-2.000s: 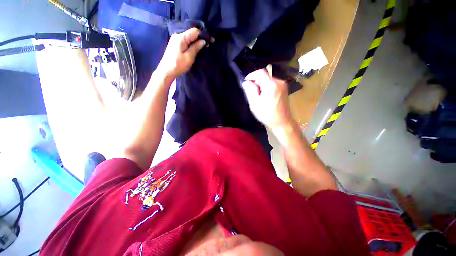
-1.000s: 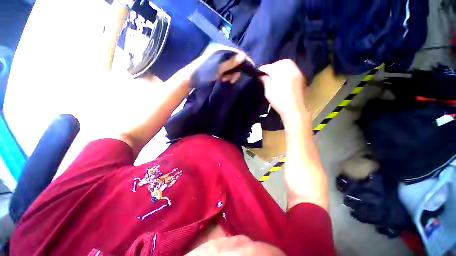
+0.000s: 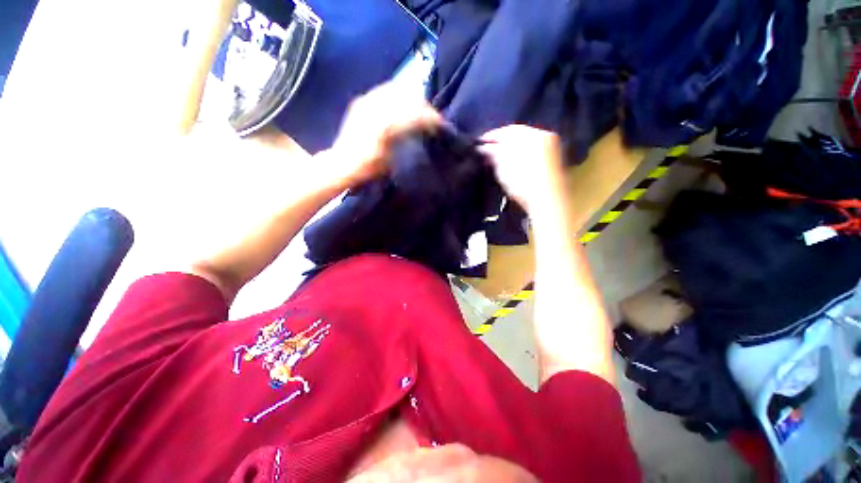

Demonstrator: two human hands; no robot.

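My left hand [image 3: 385,127] is blurred and holds the bunched edge of a dark navy garment [image 3: 406,208]. My right hand [image 3: 519,156] grips the same garment's edge on its right side. The hands are close together, and the garment hangs between them against my front. My fingertips are partly hidden by cloth and blur. A small white tag [image 3: 476,249] shows at the garment's lower right.
The steam iron [image 3: 274,71] rests on the white table [image 3: 142,113] beside a navy pad [image 3: 363,66]. A padded sleeve board [image 3: 71,302] is at left. Navy garments [image 3: 604,57] lie ahead over a tan board [image 3: 604,179]. Dark garments [image 3: 746,255] are heaped at right.
The view has swung right since the first frame. My hands have come together, and the garment is bunched between them. Over the last second my left hand has opened out slightly leftward.
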